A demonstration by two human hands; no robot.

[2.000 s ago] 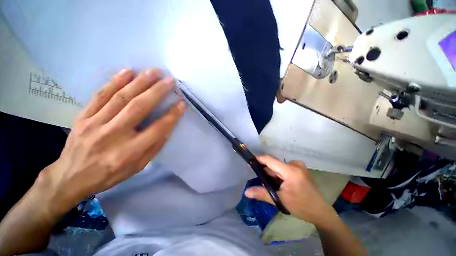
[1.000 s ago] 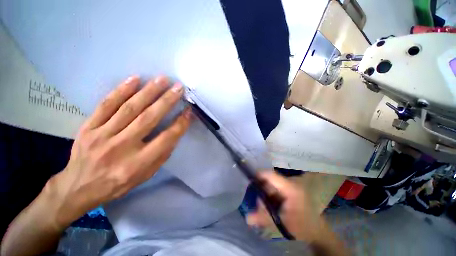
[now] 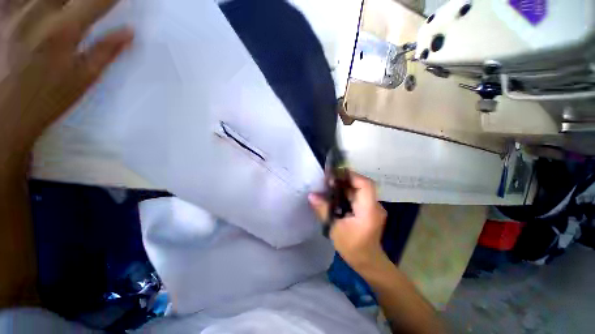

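Note:
The pale garment panel point(image 3: 196, 98) lies across the table and hangs over its front edge. A dark pocket slit point(image 3: 243, 142) is open in it, with thin lines running on towards the lower right. My right hand point(image 3: 359, 222) is shut on the black tailor's shears point(image 3: 338, 189), at the panel's right edge; the shears are blurred and their blades are hard to make out. My left hand point(image 3: 59, 72) is at the upper left, blurred and cut off by the picture's edge, over the panel with thumb and fingers apart. Whether it grips the cloth is hidden.
Navy cloth point(image 3: 287, 59) shows beside the panel. The cream sewing machine head point(image 3: 515, 45) and its beige bed point(image 3: 424, 111) stand at the right. Loose pale folds point(image 3: 241, 274) hang over the lap. A red container point(image 3: 500, 235) is at the lower right.
My left hand has moved up and left, uncovering the slit. The shears have left the slit and swung towards the panel's right edge. The panel has shifted, and the view has turned.

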